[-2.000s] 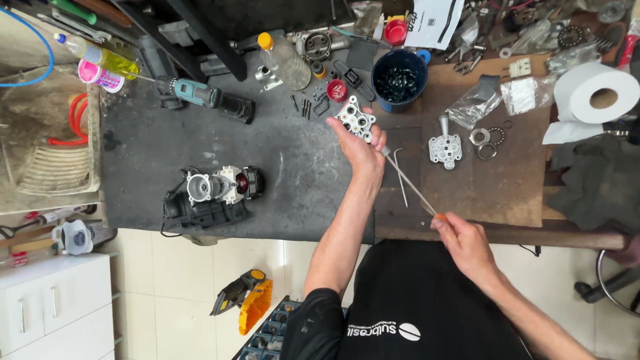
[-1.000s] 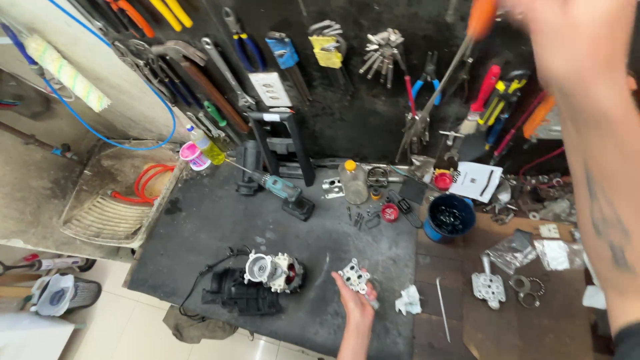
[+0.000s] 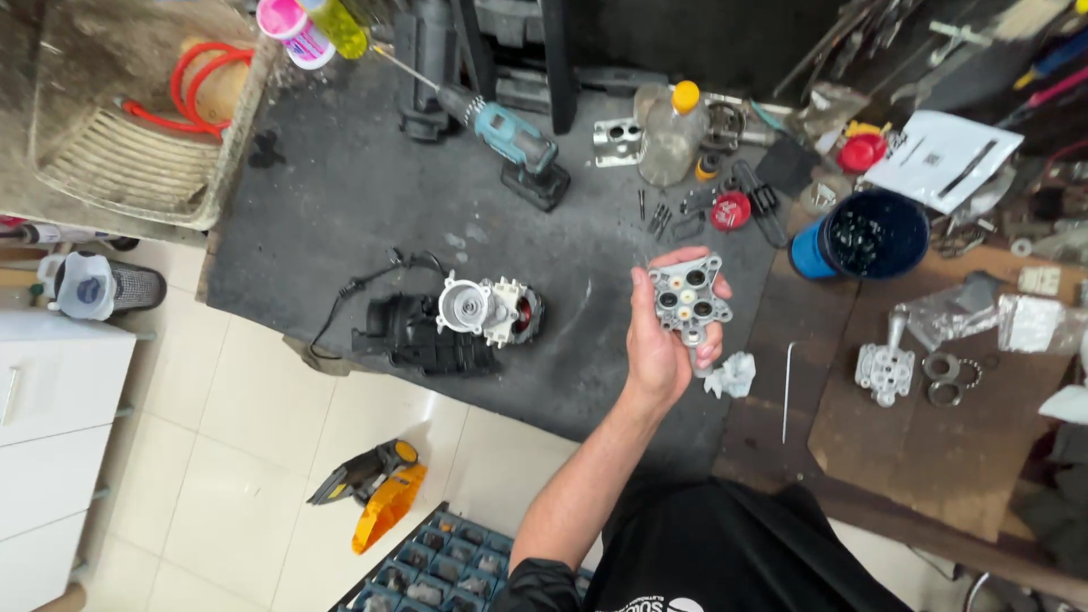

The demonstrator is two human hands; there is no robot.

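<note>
My left hand [image 3: 659, 348] holds a cast metal pump head [image 3: 687, 293], its face with several round ports turned up. Just right of it lies a crumpled white paper wipe [image 3: 731, 376], and farther right a thin hooked metal rod [image 3: 788, 393]. To the left on the dark mat sits a motor and pump body [image 3: 480, 308] beside its black plastic housing [image 3: 416, 336]. A second metal pump head [image 3: 885, 372] rests on the brown board, with metal rings [image 3: 943, 393] next to it. My right hand is out of view.
A teal cordless drill [image 3: 514, 140] lies at the back of the bench. A clear bottle with a yellow cap [image 3: 671, 136] and a blue container of dark liquid [image 3: 816, 251] stand at the back right. A sink [image 3: 136, 166] adjoins the left end.
My right hand, raised near the hanging tools with an orange-handled screwdriver one second ago, has left the view. My left hand still holds the pump head. The view has tilted down.
</note>
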